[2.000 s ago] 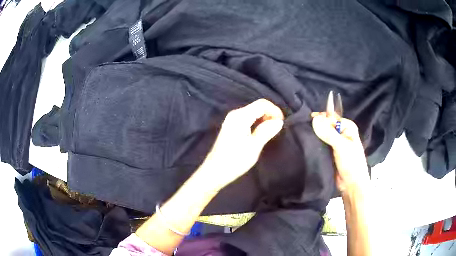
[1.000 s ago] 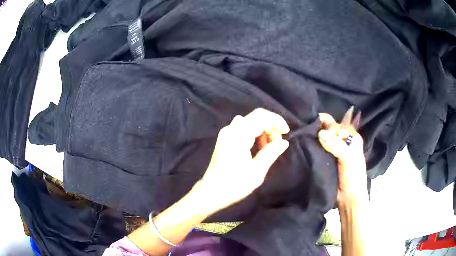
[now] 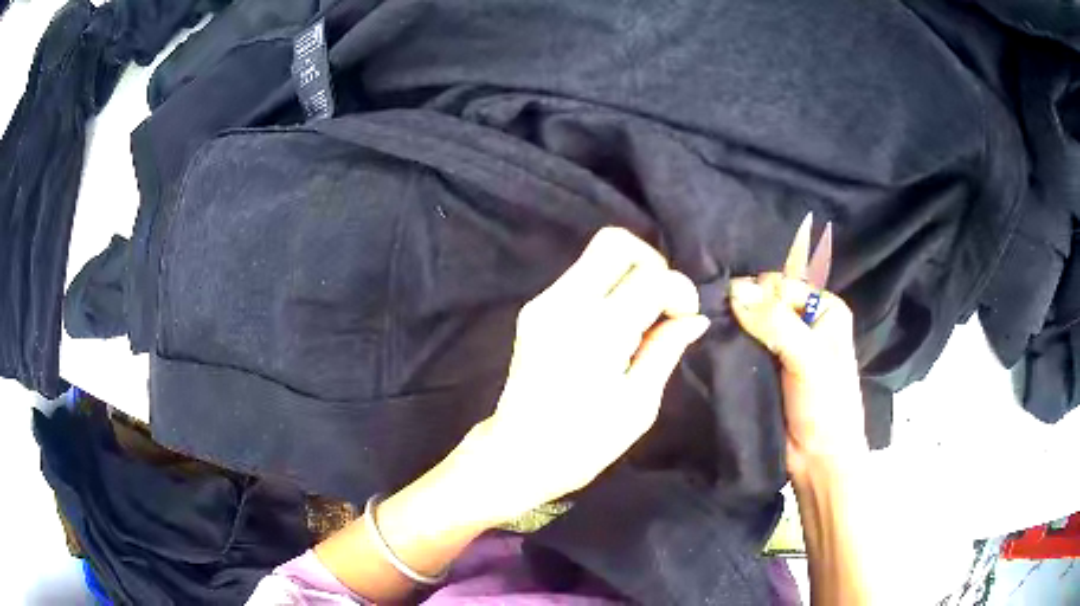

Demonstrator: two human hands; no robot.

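Observation:
A large black garment lies spread under both hands, with a small label with white print at its upper left. My left hand pinches the cloth between thumb and fingers near the middle. My right hand is just to the right, its thumb and finger holding the same raised fold. It also holds the thread snips, with two silver blades pointing up, apart, and a blue part by the fingers. Any thread at the fold is too small to see.
More dark garments are heaped at the right, and a dark sleeve lies at the far left. Dark cloth hangs over a blue bin below the white table. A red object is at lower right.
My left hand has moved slightly right and stays on the cloth. My right hand has shifted slightly, and the snips' blades show more clearly and wider apart. The garment has shifted a little.

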